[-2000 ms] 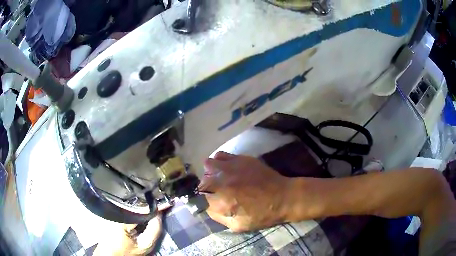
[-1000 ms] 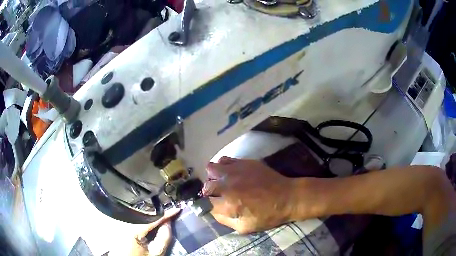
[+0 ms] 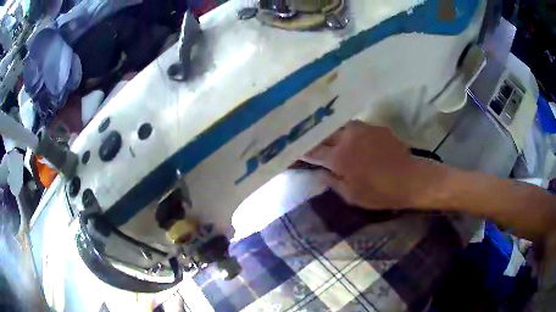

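Observation:
Plaid cloth [image 3: 317, 262] in purple, grey and white checks lies on the machine bed, its left end near the presser foot and needle area [image 3: 192, 265]. My right hand [image 3: 372, 167] is beneath the machine arm, over the black shears [image 3: 427, 154]; only part of a handle loop shows beside it. The fingertips point left at a dark edge, and whether they grip anything is unclear. My left hand [image 3: 173, 302] is mostly cut off by the bottom edge, with a small part showing below the needle area.
The white machine head [image 3: 207, 79] with a blue stripe and JACK lettering crosses the view. A curved metal guard [image 3: 116, 271] is at its left end. Cloth heaps [image 3: 52, 67] lie behind at upper left. A blue bag [image 3: 497, 250] with white scraps is at right.
My right hand has left the cloth beside the needle and moved right and up onto the shears. My left hand has dropped towards the bottom edge. More plaid cloth is uncovered.

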